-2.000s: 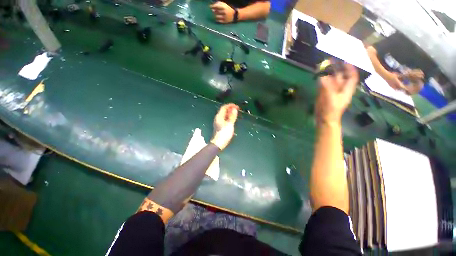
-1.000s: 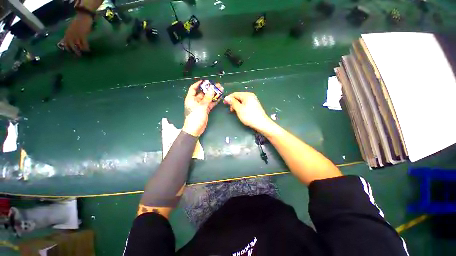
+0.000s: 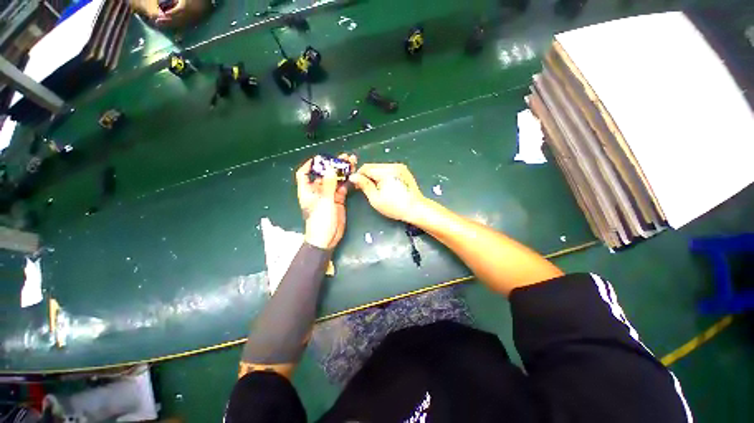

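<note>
My left hand point(image 3: 324, 205), its forearm in a grey sleeve, holds a small part-built unit point(image 3: 332, 168) with white, dark and some yellow details, above the green bench. My right hand point(image 3: 387, 189) is at the right side of the unit, thumb and fingertips pinched together against its edge. Whether a small part is between the right fingertips cannot be told. A thin black cord point(image 3: 416, 249) with a plug-like end hangs or lies below my right forearm. The unit's underside is hidden by my left fingers.
Part-built black units with yellow patches point(image 3: 307, 59) lie along the far belt. Torn white paper point(image 3: 281, 248) lies by my left forearm. A thick board stack point(image 3: 653, 107) stands at right, a blue stool point(image 3: 723, 268) beyond. Another person's hand point(image 3: 169, 10) shows at the top left.
My right hand has come from the far belt to the unit, which my left hand now holds. Since the last frame both hands stay together at it. The view has turned and shifted.
</note>
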